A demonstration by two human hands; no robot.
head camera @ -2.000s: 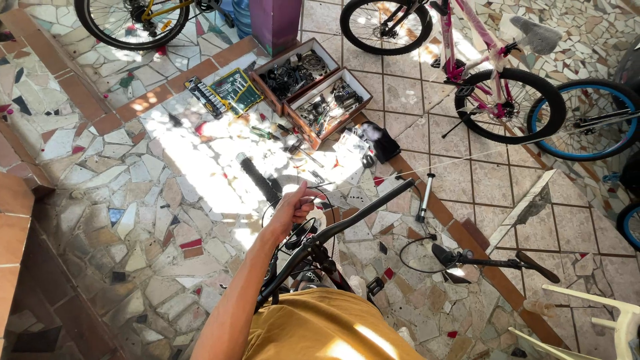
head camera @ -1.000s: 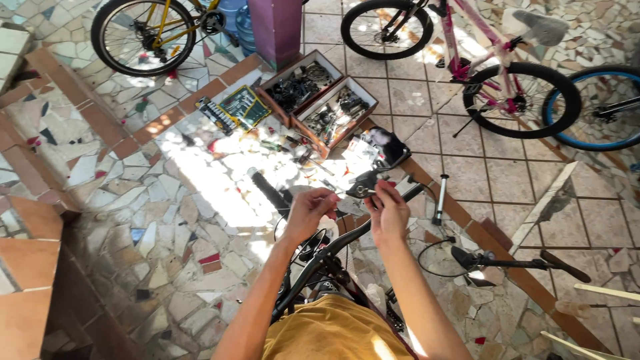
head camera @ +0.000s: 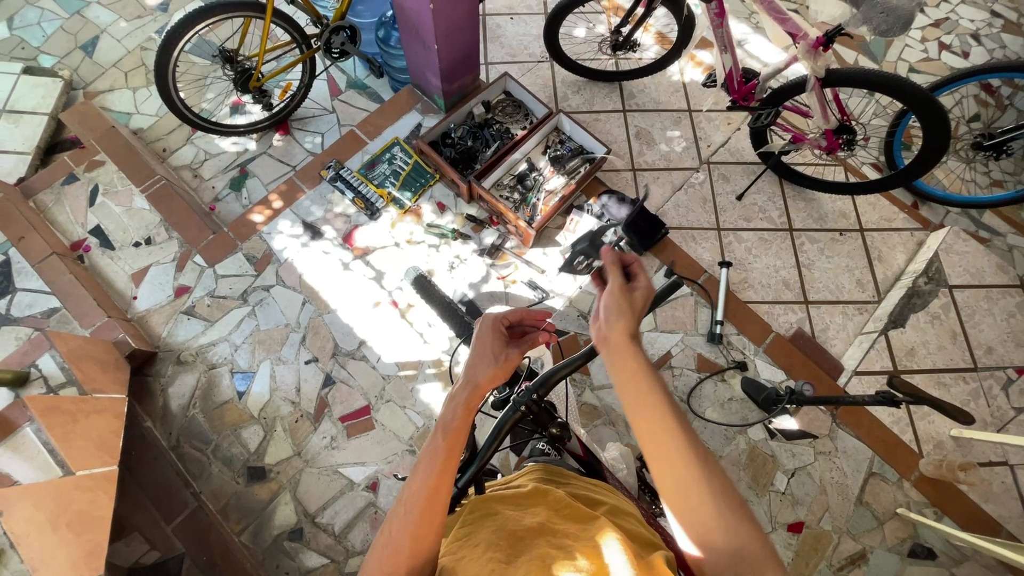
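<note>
Below me is a bicycle's black handlebar (head camera: 566,368), with a ribbed rubber grip (head camera: 438,302) at its far-left end and cables around the stem. My left hand (head camera: 506,340) is above the bar, its fingertips pinched on a thin, light wire-like piece (head camera: 546,323). Over the right part of the bar, my right hand (head camera: 621,296) is raised with thumb and fingers together near a dark bracket-like object (head camera: 590,250). Whether that object is held or lies on the floor behind the fingers, I cannot tell.
Two wooden drawers (head camera: 490,210) of parts and tools stand ahead, beside a green wrench pouch (head camera: 398,172) and a socket set (head camera: 354,189). A floor pump (head camera: 848,398) lies right. Yellow (head camera: 264,76) and pink (head camera: 732,56) bicycles stand beyond, near a purple pillar (head camera: 438,48).
Two seconds ago only one hand showed, over the handlebar; the right hand then came into view. Since one second ago, the hands have moved somewhat apart, the right one farther forward.
</note>
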